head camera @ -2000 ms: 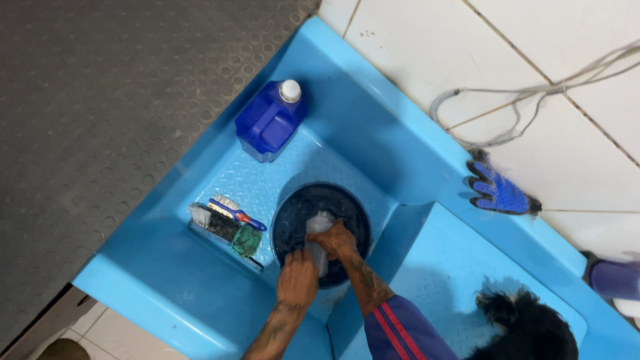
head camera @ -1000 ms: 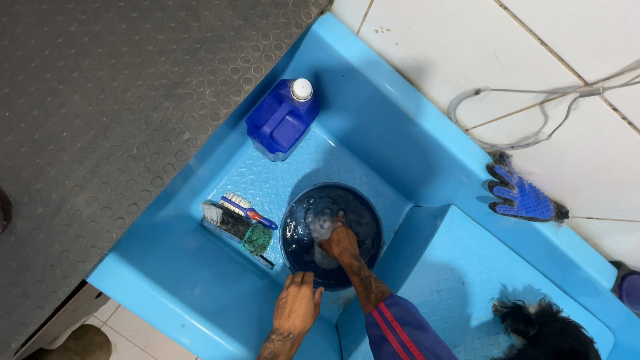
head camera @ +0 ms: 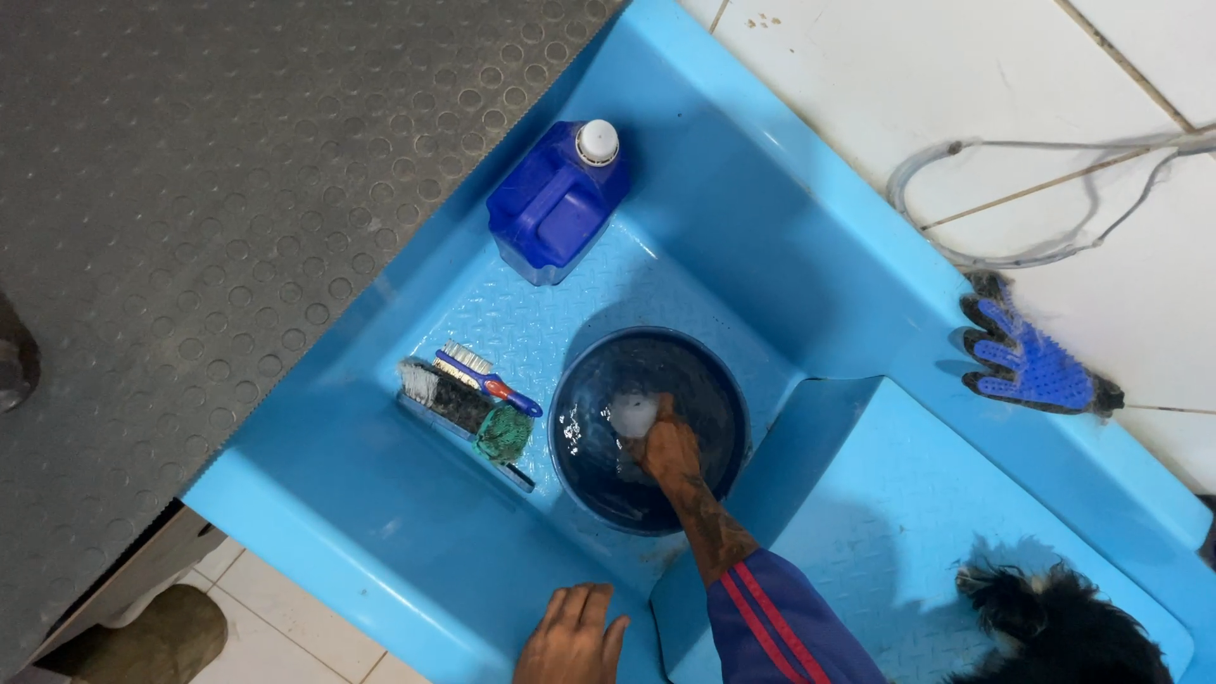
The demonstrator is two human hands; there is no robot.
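Note:
A round dark blue basin (head camera: 589, 503) of water stands on the floor of the blue tub (head camera: 760, 332). My right hand (head camera: 668, 446) is in the basin, its fingers closed around a whitish, translucent object (head camera: 634, 414) that is partly under water; its kind I cannot tell. My left hand (head camera: 572, 641) holds nothing and lies over the near side of the tub, below the basin, fingers loosely extended. Left of the basin lie a blue-handled brush (head camera: 489, 380), a larger dark brush (head camera: 445, 394) and a green scrubbing pad (head camera: 503, 434).
A blue plastic jug (head camera: 556, 204) with a white cap stands behind the basin. On the tub's rim lies a blue grooming glove (head camera: 1031, 366) beside a looped grey hose (head camera: 1026, 261). A black-furred animal (head camera: 1073, 627) is on the raised step at right. Black studded rubber matting (head camera: 237, 190) borders the left.
My left hand has left the basin and moved down toward the near side of the tub. My right hand stays in the water with the whitish object.

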